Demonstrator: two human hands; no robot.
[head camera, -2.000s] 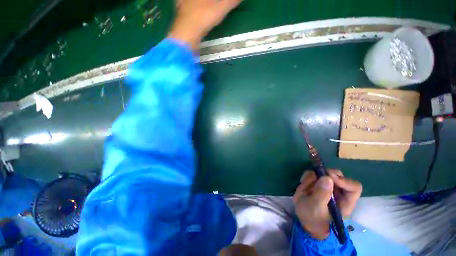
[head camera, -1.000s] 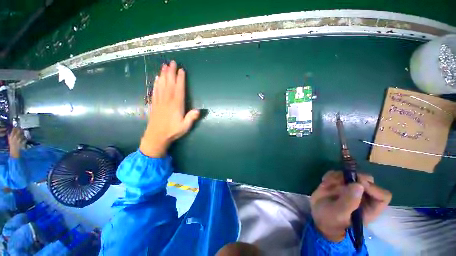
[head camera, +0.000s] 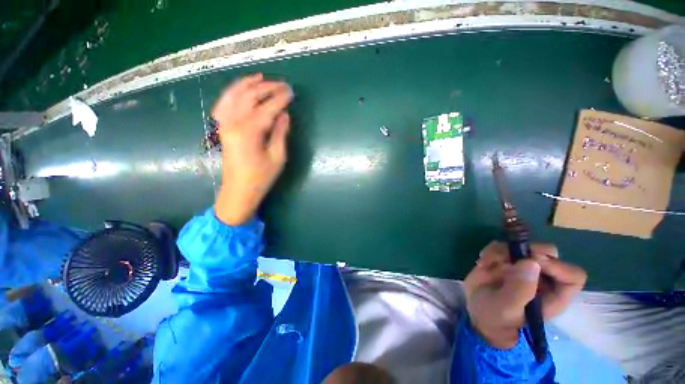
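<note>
A green circuit board (head camera: 444, 152) with a large silver-white area lies flat on the dark green bench, untouched. My right hand (head camera: 522, 289) holds a black soldering iron (head camera: 518, 238) like a pen; its brownish tip points up, right of the board and apart from it. My left hand (head camera: 251, 139) is over the bench left of the board, slightly blurred, with curled fingers. Small dark red-brown pieces (head camera: 212, 133) lie beside it, partly hidden by the hand. Whether the fingers hold a piece cannot be told.
A tan cardboard pad (head camera: 620, 174) with dotted rows and a thin silvery strand is at right. A white tub (head camera: 646, 75) of silvery bits is behind it. A pale rail (head camera: 323, 45) runs along the back. A black fan (head camera: 113, 268) is lower left.
My left arm has come back from beyond the rail; the hand was flat a second ago and is now curled near the pieces. The circuit board now lies on the bench.
</note>
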